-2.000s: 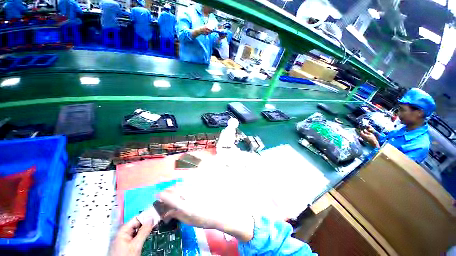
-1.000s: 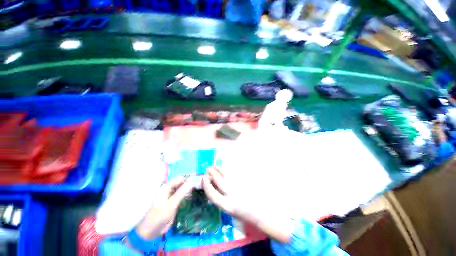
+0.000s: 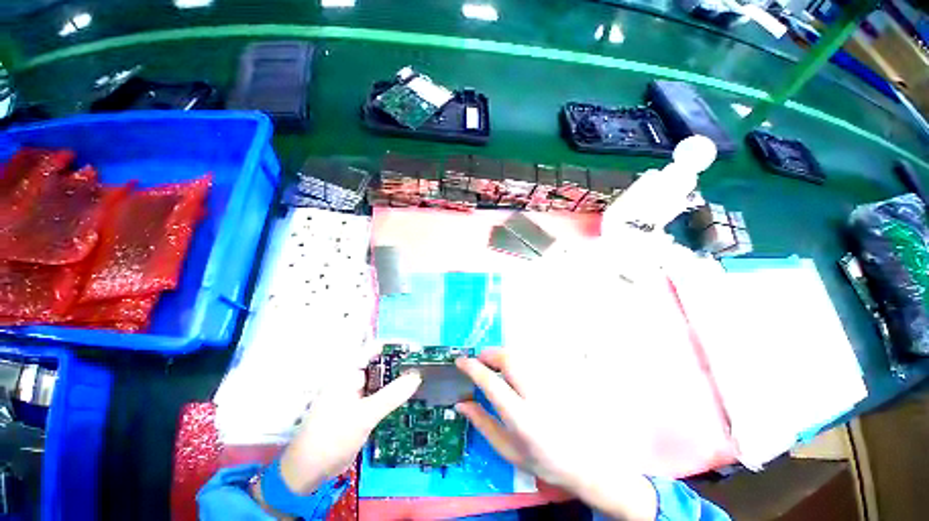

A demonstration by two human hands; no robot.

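A green circuit board (image 3: 418, 438) lies on blue film (image 3: 499, 470) over the pink mat. A thin dark grey module (image 3: 445, 385) lies across the board's upper part. My left hand (image 3: 341, 425) grips the board's left edge, with its thumb on the module's left end. My right hand (image 3: 535, 422) holds the module's right end between thumb and fingers. A blue strap is on my left wrist. Loose grey modules (image 3: 522, 236) lie on the mat behind the film.
A blue bin (image 3: 232, 239) with red bubble bags (image 3: 138, 254) stands left. A dotted white sheet (image 3: 311, 275) lies beside the mat. Module stacks (image 3: 489, 185), a white bottle (image 3: 657, 193) and black housings (image 3: 616, 127) are behind. White sheets (image 3: 784, 336) and a cardboard box (image 3: 896, 458) are right.
The view has tilted down and sharpened. My hands have moved from the board's top edge onto the board, and the grey module now lies across it.
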